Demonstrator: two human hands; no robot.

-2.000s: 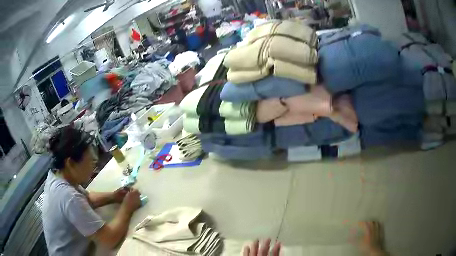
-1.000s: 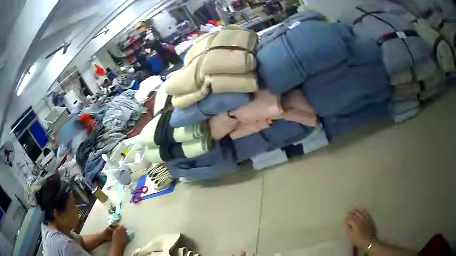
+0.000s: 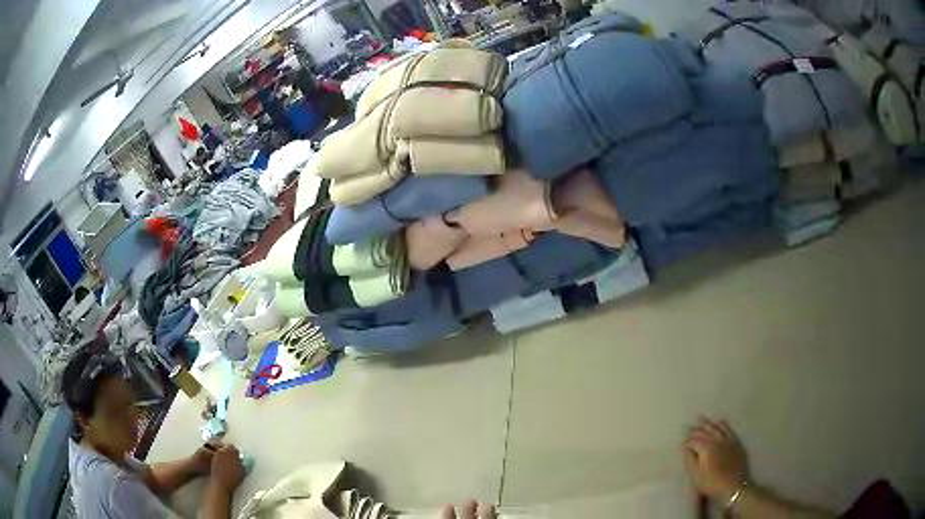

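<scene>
My right hand (image 3: 716,461), with a bracelet at the wrist, rests on the beige table (image 3: 598,395) at the lower right, palm down and empty. My left hand (image 3: 469,510) shows only as fingertips at the bottom edge; the rest is cut off, so its grip is hidden. A cream curtain (image 3: 299,492) lies at the near left of the table, left of my left hand, its dark-edged pleats partly cut off by the frame. Neither hand visibly touches it.
Stacked tied bundles, beige (image 3: 436,106), blue (image 3: 598,96) and pink (image 3: 507,223), fill the table's back. Red scissors (image 3: 265,381) lie on a blue board (image 3: 296,377). A person (image 3: 117,456) at the left holds a small pale blue piece.
The view has turned to the right and tilted since two seconds ago, so the person and bundles sit further left. Less of my left hand shows. My right hand stays on the table.
</scene>
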